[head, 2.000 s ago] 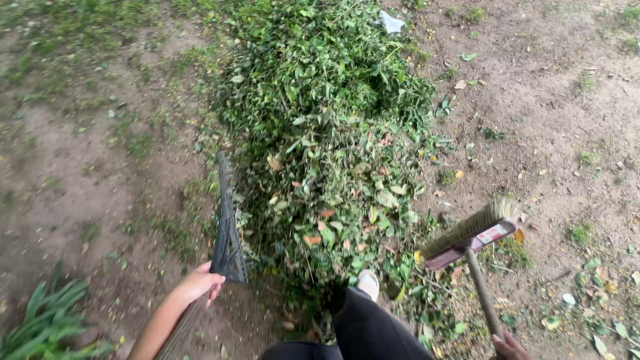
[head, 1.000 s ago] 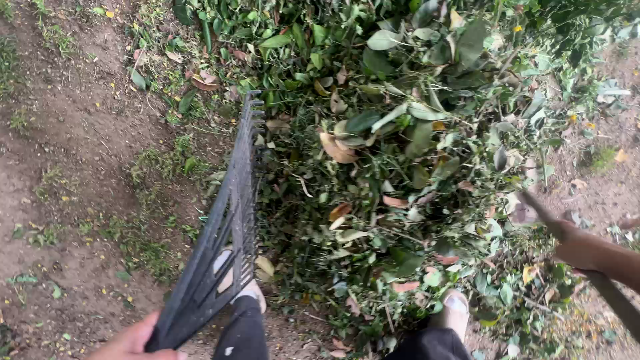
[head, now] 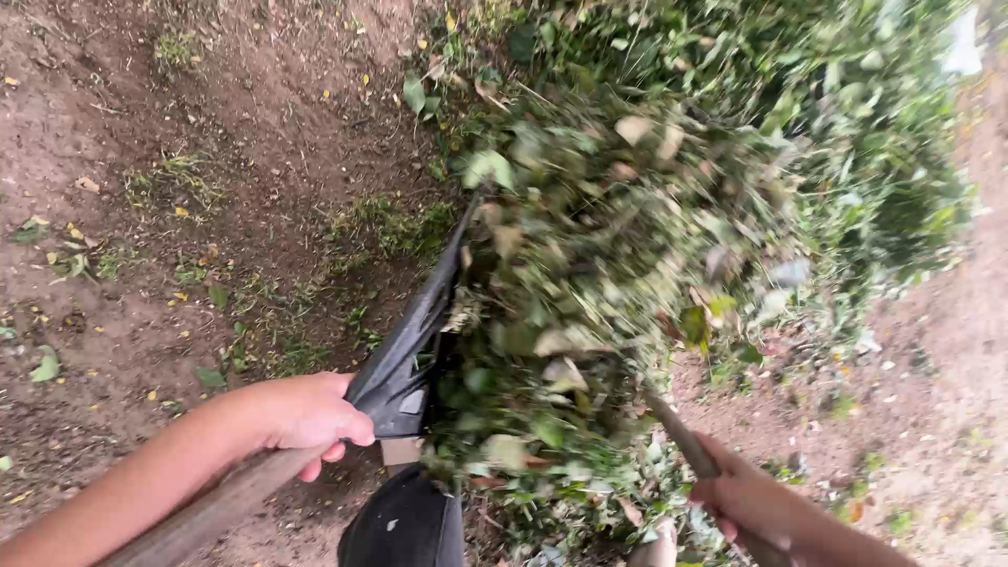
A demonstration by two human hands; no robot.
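Observation:
My left hand point(head: 319, 421) grips the wooden handle of a black plastic rake point(head: 413, 346) close to its head; the rake's tines press against the left side of a thick bundle of cut leaves and twigs point(head: 583, 268). On the right, my right hand point(head: 728, 484) is closed around the wooden handle of a broom point(head: 685, 433). The broom's head is hidden behind the leaves. The bundle is blurred and sits between the two tools, above my legs.
More green clippings point(head: 866, 134) lie heaped at the upper right, with a white scrap point(head: 965, 43) at their edge. Bare soil point(head: 236, 102) with grass tufts spreads on the left. My dark-clad leg point(head: 405, 520) and a shoe point(head: 657, 547) show at the bottom.
A bundle of leaves is now gathered between rake and broom; a second ago the leaves lay spread over the ground between my hands. The view has shifted.

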